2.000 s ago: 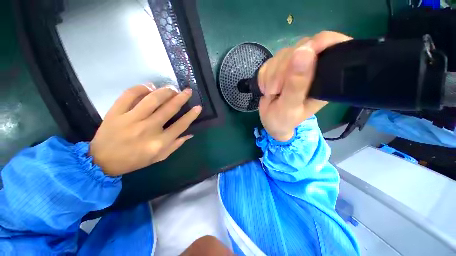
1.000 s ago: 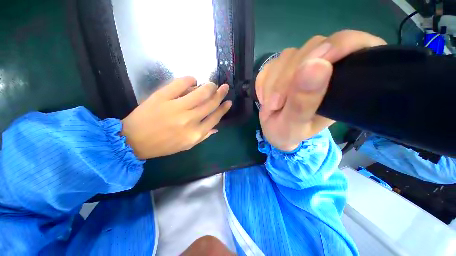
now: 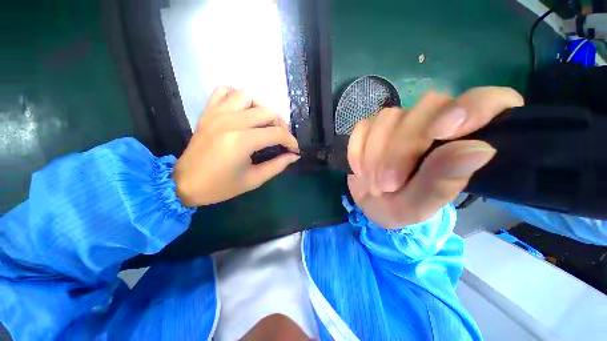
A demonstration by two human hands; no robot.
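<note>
The black-framed unit [image 3: 141, 80] lies on the green bench with its silver plate [image 3: 226, 60] bright with glare. My left hand [image 3: 233, 143] rests over the unit's near end, thumb and index fingertip pinched together at the near right corner; whether a screw is between them cannot be told. My right hand [image 3: 416, 156] holds the thick black electric screwdriver [image 3: 546, 150], its nose pointing left at that corner, close to my left fingertips. The bit tip is too dark to make out. The round mesh screw dish [image 3: 359, 103] lies right of the unit, partly covered by my right hand.
The green mat [image 3: 452, 40] spreads beyond the dish, with a small yellowish mark on it. A black cord and a blue object [image 3: 580, 52] are at the top right. A white surface [image 3: 532, 286] is at the lower right. A blue sleeve [image 3: 566, 223] shows at the right edge.
The left fingers have gone from spread flat to pinched at the corner. The screwdriver has moved from the dish to the unit's corner. The unit appears further right than two seconds ago.
</note>
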